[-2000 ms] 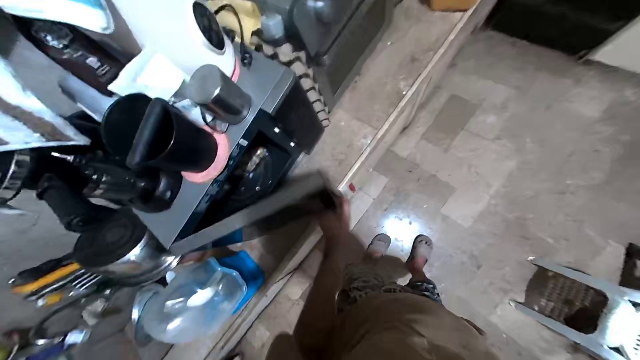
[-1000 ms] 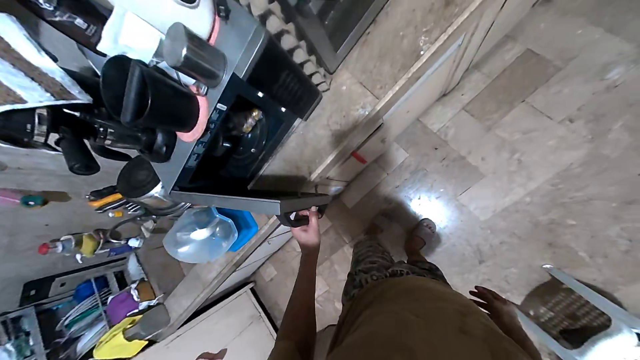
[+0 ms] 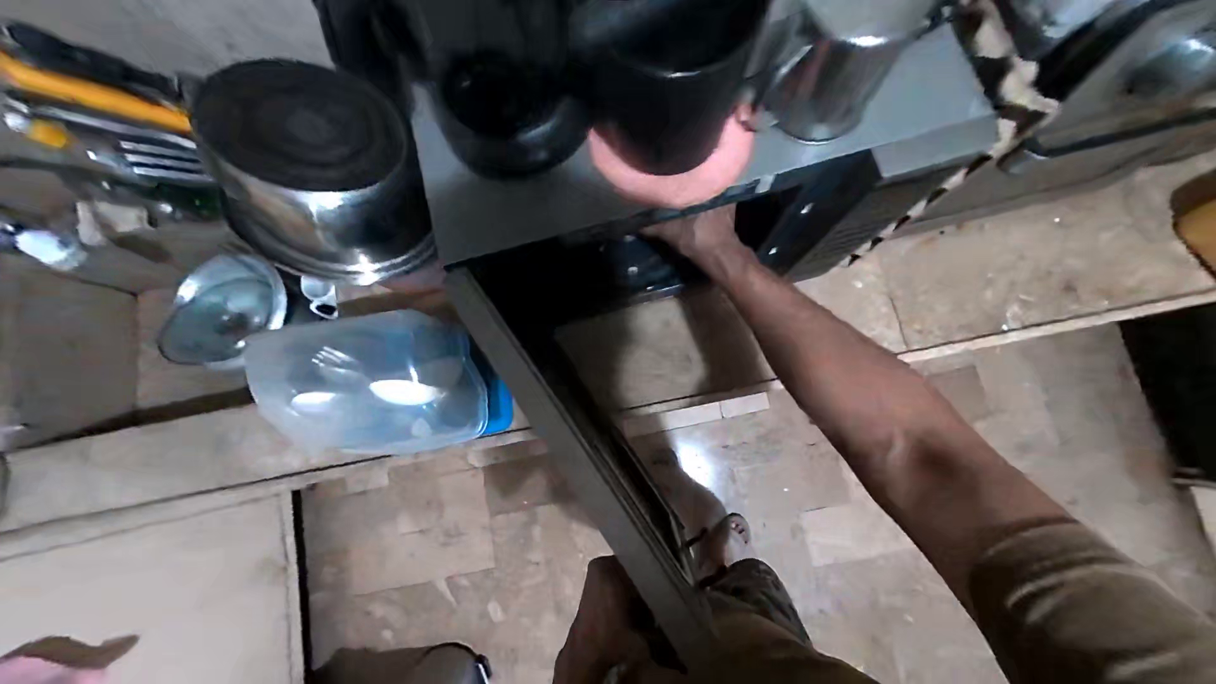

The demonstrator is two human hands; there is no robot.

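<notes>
A microwave oven stands on the counter with its door swung open toward me. My right hand reaches into its dark cavity; the fingers are hidden, so any hold is unclear. Low in the view, my left hand is beside the door's far end, mostly hidden behind it and too dark to show its grip. On top of the oven are a black container on a pink round base, another dark vessel and a metal cup. What lies inside the oven does not show.
Left of the oven are a steel pot with a dark base, a clear plastic container, a glass bowl and utensils. The counter edge runs below. Part of what appears to be a hand shows at lower left.
My right hand has moved from beside my body into the oven. The door stood open in the earlier frames, with my left hand at its outer end. The view has moved closer to the oven.
</notes>
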